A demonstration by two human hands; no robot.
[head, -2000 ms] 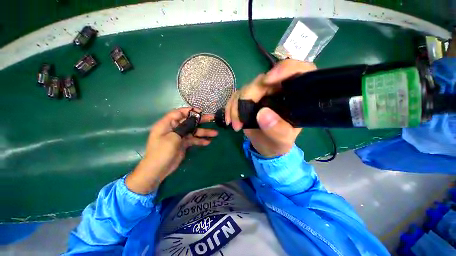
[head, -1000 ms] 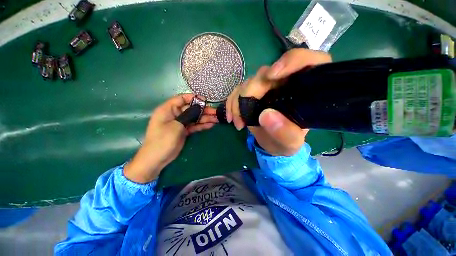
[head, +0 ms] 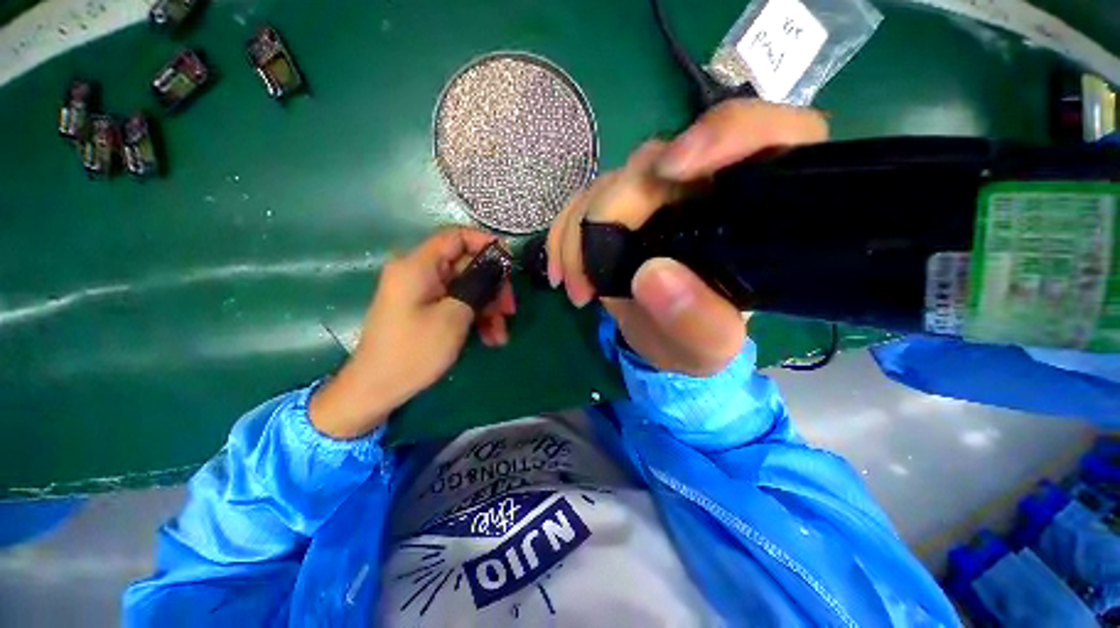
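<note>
My left hand (head: 424, 307) holds a small dark unit (head: 497, 258) with a metallic end between its fingertips; a black covering is on one finger or thumb. My right hand (head: 663, 245) is wrapped around the front of a thick black electric screwdriver (head: 847, 233) with a green-and-white label. The screwdriver's black nose (head: 533, 260) points left at the unit, very close to it. The bit is hidden, and whether it touches cannot be told. A round dish of tiny silvery screws (head: 516, 141) lies just beyond my hands on the green mat.
Several dark units (head: 138, 145) lie at the upper left of the green mat (head: 246, 233). A labelled zip bag (head: 792, 47) lies at the upper right beside a black cable (head: 678, 55). Blue cloth (head: 983, 380) shows at the right edge, with a pale rail (head: 47, 39) at the upper left.
The view has shifted, so the bench things sit higher in the picture. My left fingers have changed their hold and the unit is tilted differently. The screwdriver stays in my right hand.
</note>
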